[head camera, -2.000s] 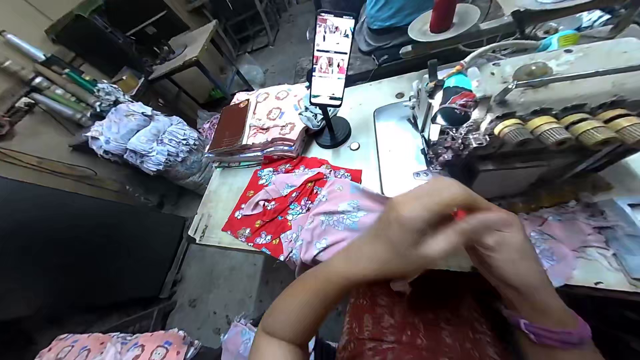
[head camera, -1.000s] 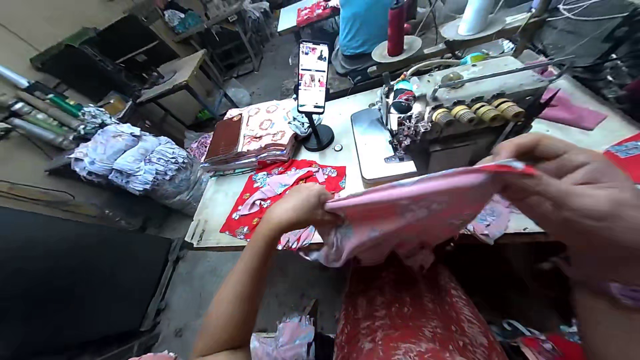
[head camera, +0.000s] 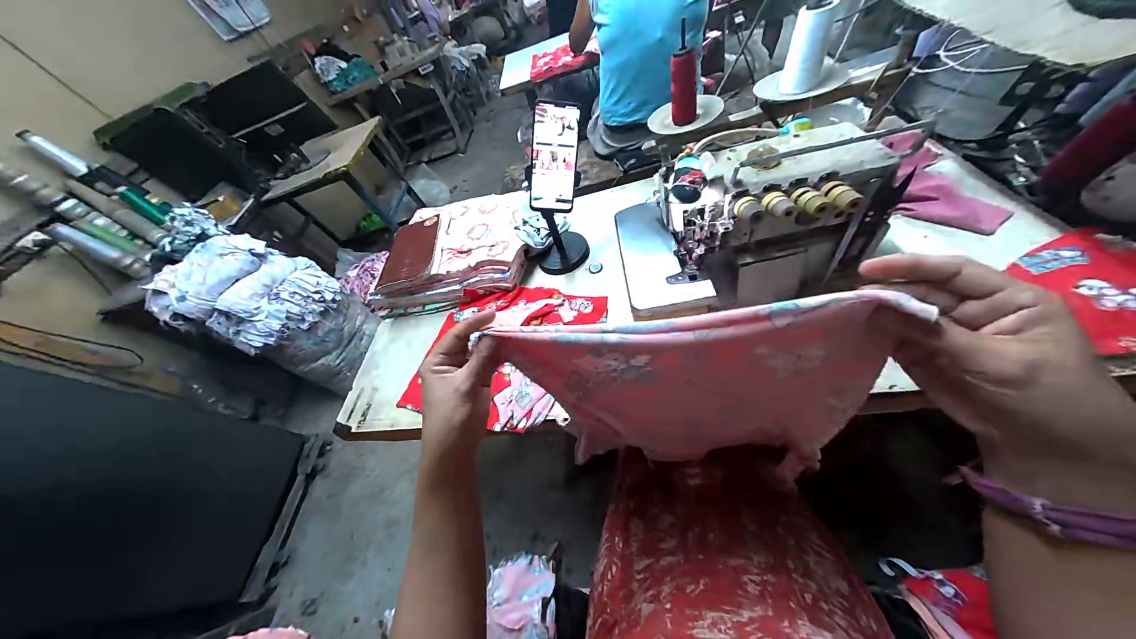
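A pink floral fabric piece (head camera: 710, 382) is stretched between my hands, its upper edge nearly straight and its lower part hanging above my lap. My left hand (head camera: 460, 373) pinches the left corner between thumb and fingers. The right corner is gripped by my right hand (head camera: 976, 328), which has a purple band at the wrist. Behind the fabric, on the white table (head camera: 382, 390), stands an overlock sewing machine (head camera: 772, 204). Red printed fabric (head camera: 568, 306) with a pink floral piece (head camera: 522, 401) lies on the table beyond my left hand.
A phone (head camera: 554, 155) on a round-based stand is left of the machine, beside a stack of folded printed fabric (head camera: 475, 240). Thread cones (head camera: 683, 89) stand behind. More red fabric (head camera: 1087, 288) lies at right. Bundled cloth (head camera: 257, 293) sits left; a person (head camera: 643, 62) in blue sits beyond.
Two seconds ago my hands were close together over the pink fabric; now they are apart with it stretched between them. Since one second ago the upper edge has become more level.
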